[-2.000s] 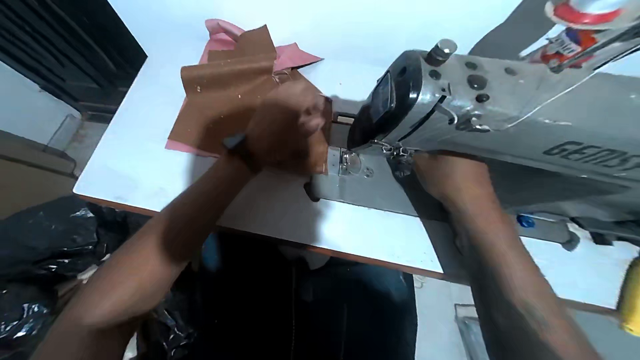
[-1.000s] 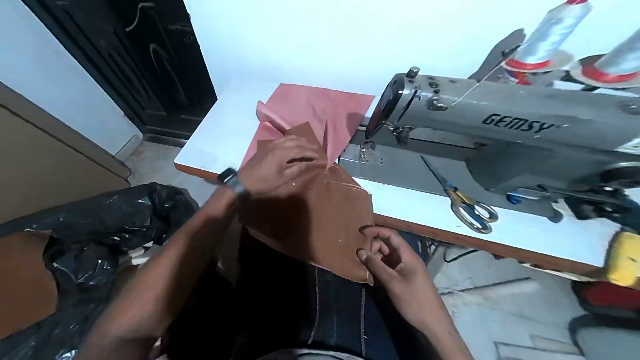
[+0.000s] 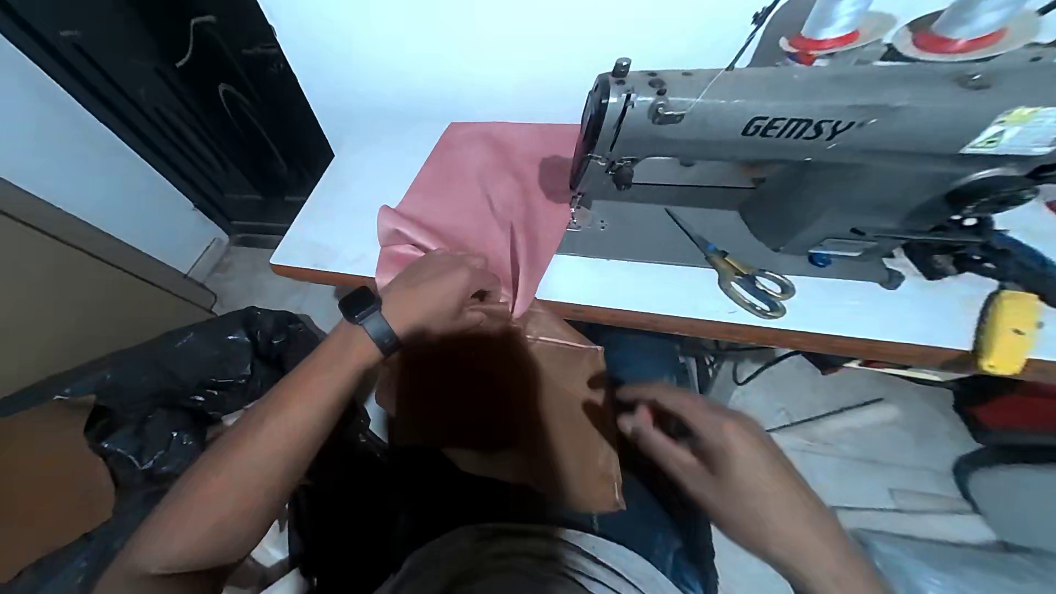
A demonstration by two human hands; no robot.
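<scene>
A brown piece of leather-like material (image 3: 569, 412) hangs over my lap from the table's front edge, joined or laid against a pink piece (image 3: 487, 177) that lies on the white table beside the sewing machine's needle area. My left hand (image 3: 441, 293), with a watch on the wrist, grips the material where brown and pink meet. Just right of the brown piece's edge is my right hand (image 3: 693, 445), fingers partly curled and apart, holding nothing visible. Scissors with gold-coloured handles (image 3: 747, 285) rest on the machine bed and table, right of the needle.
The grey Gemsy sewing machine (image 3: 792, 124) spans the table's right side, with thread cones (image 3: 833, 21) behind it. A yellow object (image 3: 1008, 330) is at the front edge, far right. Black plastic bags (image 3: 198, 388) stand at lower left, with a brown piece (image 3: 49, 487) on them.
The brown material has come off the table onto my lap, and the pink piece is spread wider. My right hand has left the machine bed, touched the brown edge, then moved off it.
</scene>
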